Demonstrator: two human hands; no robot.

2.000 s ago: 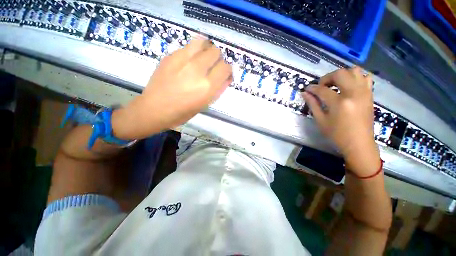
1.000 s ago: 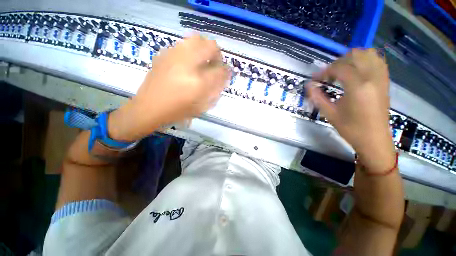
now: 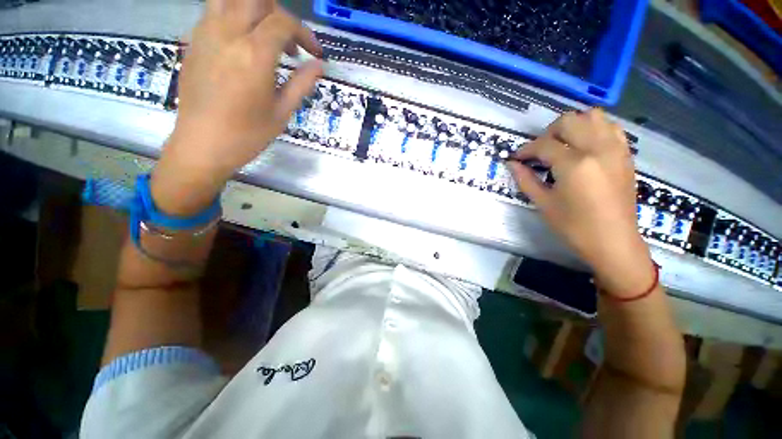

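A long row of circuit board panels [image 3: 433,147] with black, silver and blue parts runs across the view. My left hand [image 3: 236,90], with a blue strap on the wrist, is over the boards at the left, thumb and forefinger apart near the black strips [image 3: 429,72]; nothing can be made out in it. My right hand [image 3: 587,184] is at the boards right of the middle, thumb and forefinger close together at a small dark part; whether they grip it is unclear. A blue bin [image 3: 610,64] heaped with small black components stands behind.
A pale metal rail [image 3: 403,195] runs along the near side of the boards. A dark phone-like object [image 3: 557,285] lies at the near edge, beside my right forearm. A second blue bin [image 3: 744,43] is at the upper right. Cardboard boxes stand below.
My left hand has moved left and away from me, and its fingers have spread. My right hand has shifted slightly left and down onto the boards. The boards' dark divider has come into view.
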